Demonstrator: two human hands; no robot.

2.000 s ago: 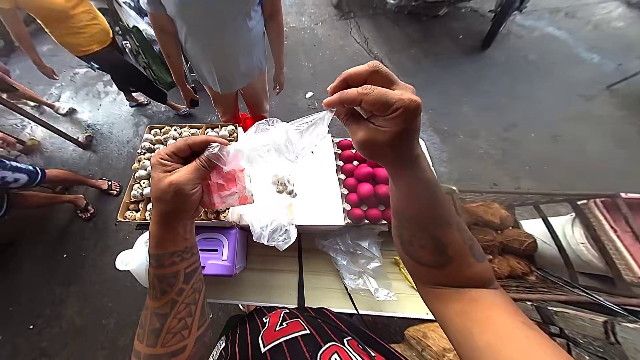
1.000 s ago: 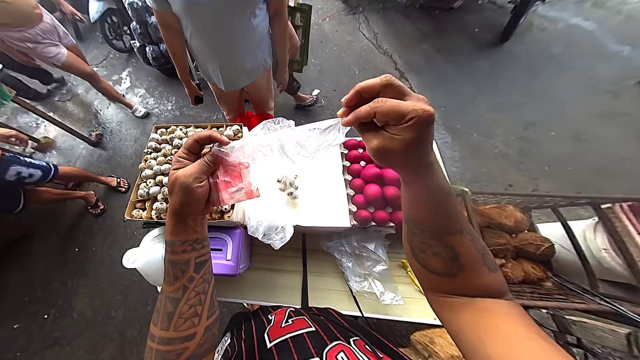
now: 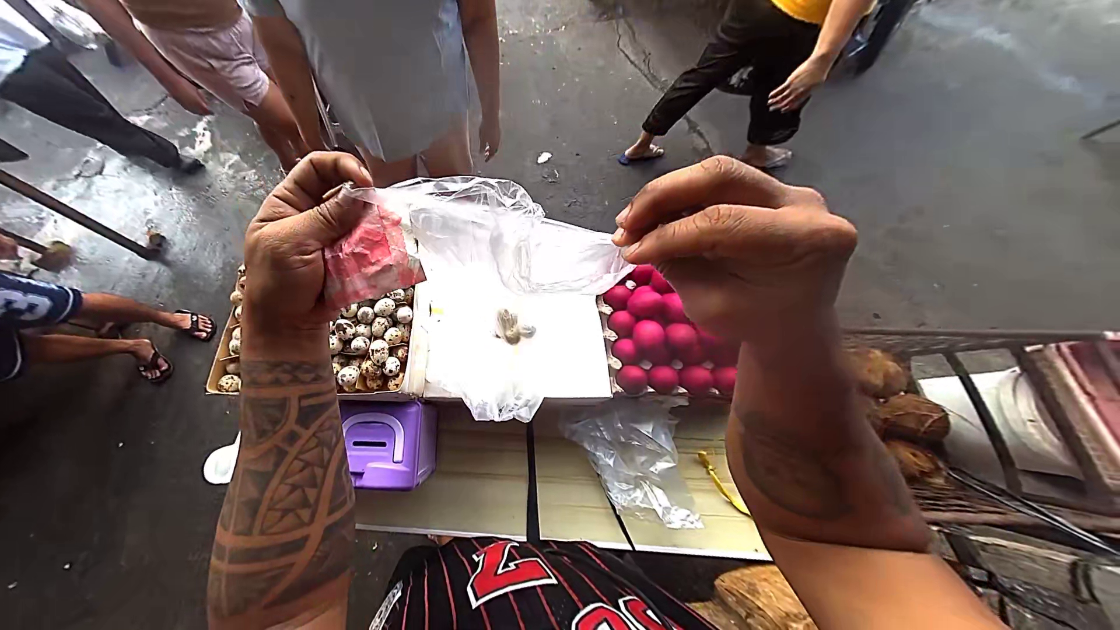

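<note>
My left hand (image 3: 302, 232) pinches one edge of a clear plastic bag (image 3: 560, 254), together with a crumpled reddish banknote or paper (image 3: 372, 254). The bag stretches across to my right hand (image 3: 735, 241), whose thumb and fingertips grip its other edge. Below it, a few small speckled objects (image 3: 512, 326), possibly quail eggs, show through plastic over a white board (image 3: 569, 346). Behind my left wrist lies a tray of speckled quail eggs (image 3: 376, 350). Bright pink eggs (image 3: 665, 341) fill a tray left of my right wrist.
Nearer me are a purple plastic box (image 3: 389, 446) with a slot, a loose clear bag (image 3: 639, 455) and a yellow strip (image 3: 722, 481) on the tabletop (image 3: 481, 481). Husked coconuts (image 3: 914, 416) sit by a rack at right. Several people stand or walk beyond the table.
The plastic bag stays stretched between my hands, now hanging lower toward my right hand. A person in dark trousers and a yellow top has appeared at the upper right; the people at upper left have shifted.
</note>
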